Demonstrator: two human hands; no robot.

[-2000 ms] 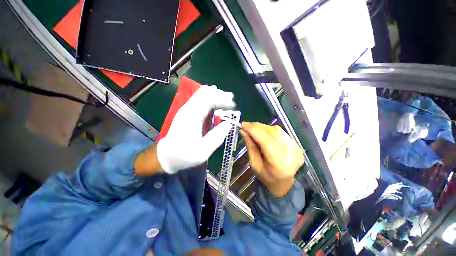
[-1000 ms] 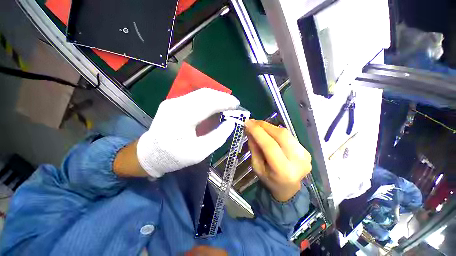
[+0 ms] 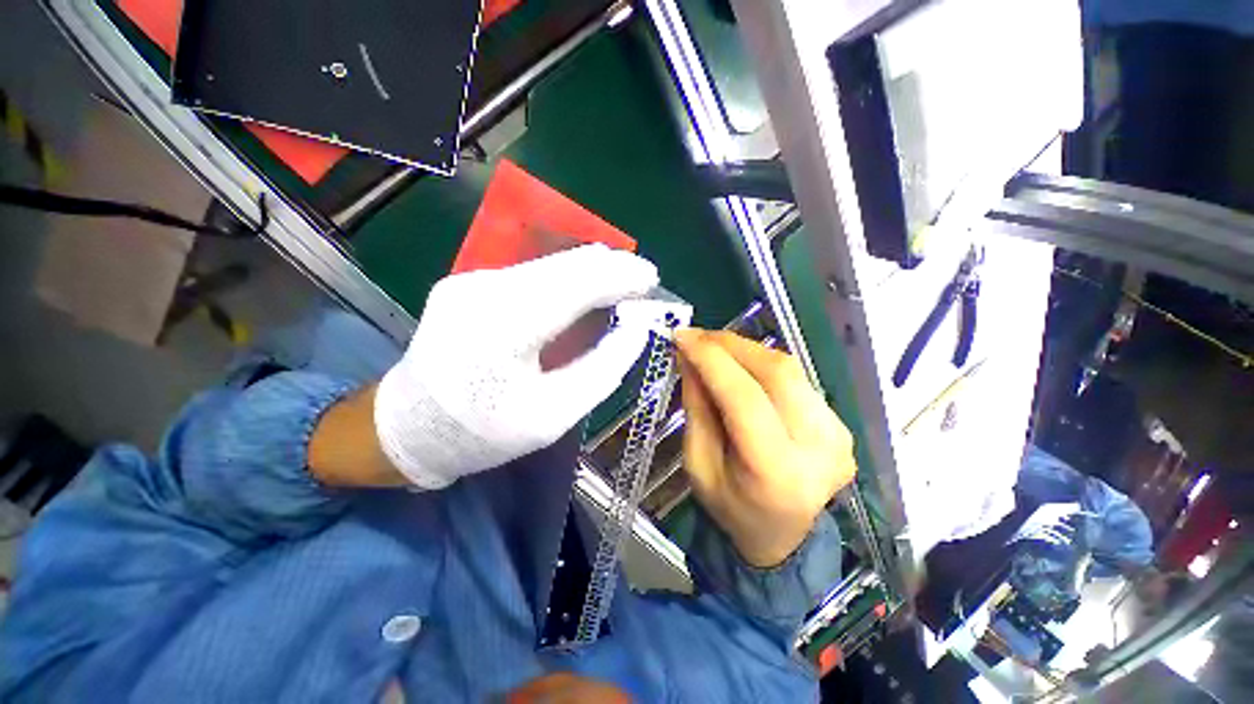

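Observation:
A chassis shell with a perforated silver edge [image 3: 629, 475] stands tilted in front of my body, its dark side [image 3: 565, 585] showing lower down. My left hand [image 3: 502, 365], in a white glove, grips the shell's upper corner between thumb and fingers. My bare right hand [image 3: 767, 437] has thumb and fingertips pinched together against the perforated edge just below that corner. Whether a small part is between these fingertips is hidden.
Another dark chassis shell [image 3: 330, 69] lies on an orange-red foam pad on the roller conveyor at upper left. A foam pad [image 3: 530, 220] lies on the green board [image 3: 605, 151]. The white shelf at right holds a black bin [image 3: 877, 145] and pliers [image 3: 943, 319]. A person's blue sleeve [image 3: 1100, 516] shows at far right.
The view has shifted, so the conveyor shell sits higher and further left. Both hands stay at the same corner of the held shell, with the fingertips barely moved along its edge.

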